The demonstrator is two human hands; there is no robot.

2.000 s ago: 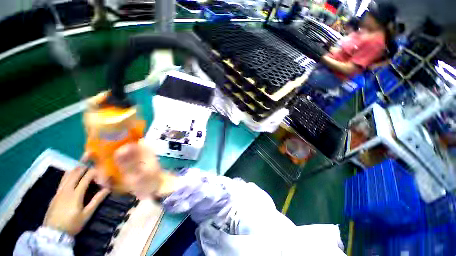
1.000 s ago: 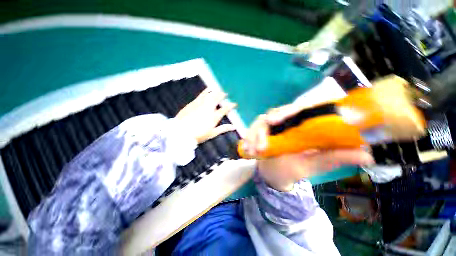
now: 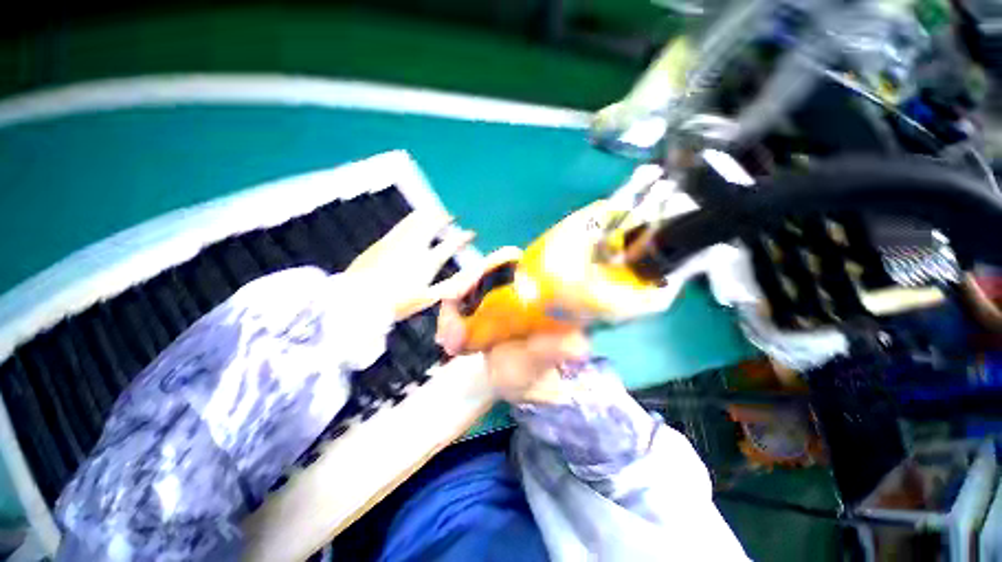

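My right hand (image 3: 527,357) is closed around the orange electric screwdriver (image 3: 566,269), which is tilted, its front end at the right end of the row of black ribbed bars (image 3: 220,285). Its bit and tip are hidden. My left hand (image 3: 401,263) lies over the bars at that same end, fingers apart and close to the tool; whether it holds something small cannot be told. The bars lie side by side on a white foam sheet (image 3: 374,467). Both hands are somewhat blurred.
A thick black cable (image 3: 857,187) runs from the tool to the right. The teal bench mat (image 3: 494,181) curves along a pale edge, with a dark green conveyor (image 3: 330,44) beyond. Stacked trays (image 3: 808,263) stand blurred at the right, above a lower rack.
The screwdriver and my right hand have moved left and swung closer to my left hand. My left hand and the foam sheet sit slightly further left in view.
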